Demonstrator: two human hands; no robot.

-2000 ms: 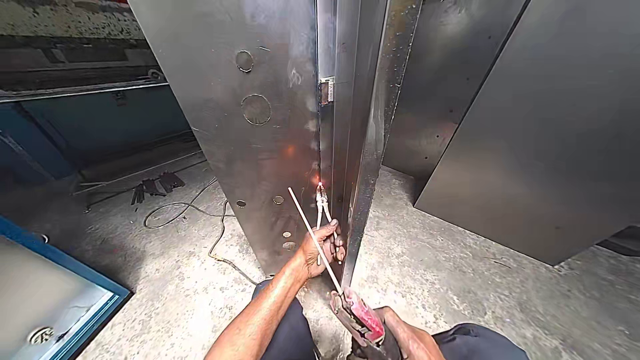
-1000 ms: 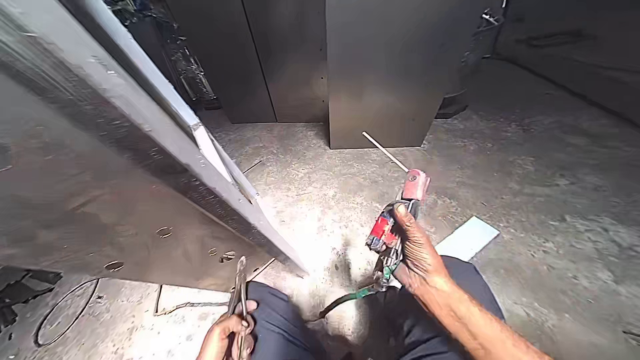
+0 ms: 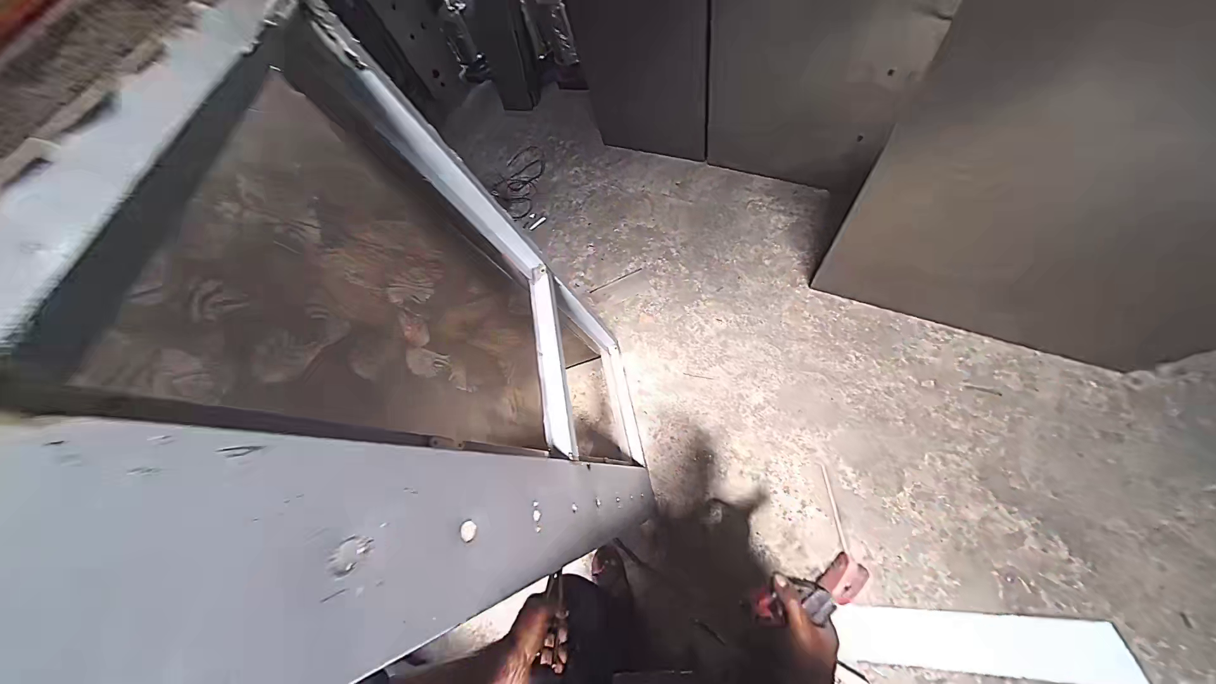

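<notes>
My right hand [image 3: 807,632] is closed around a welding electrode holder [image 3: 841,578] with a red head, low in the head view. A thin welding electrode [image 3: 832,503] points up and away from it. Near the bottom middle, my left hand [image 3: 541,632] grips pliers [image 3: 555,587], whose jaws point upward beside the lower edge of a sheet-metal cabinet [image 3: 313,541]. The cabinet's near side bears several round holes, and its open frame has pale metal bars [image 3: 556,370]. Neither tool touches the cabinet as far as I can tell.
Large metal sheets [image 3: 1035,190] stand at the upper right. A coiled cable [image 3: 518,185] lies on the concrete floor [image 3: 741,313] beyond the frame. A white flat panel [image 3: 988,641] rests on the floor at the lower right. Rough debris or masonry shows at the upper left.
Two seconds ago both hands were close together at the cabinet's seam, with a glow at the pliers' tip; now they are apart and no glow shows. The view has shifted strongly.
</notes>
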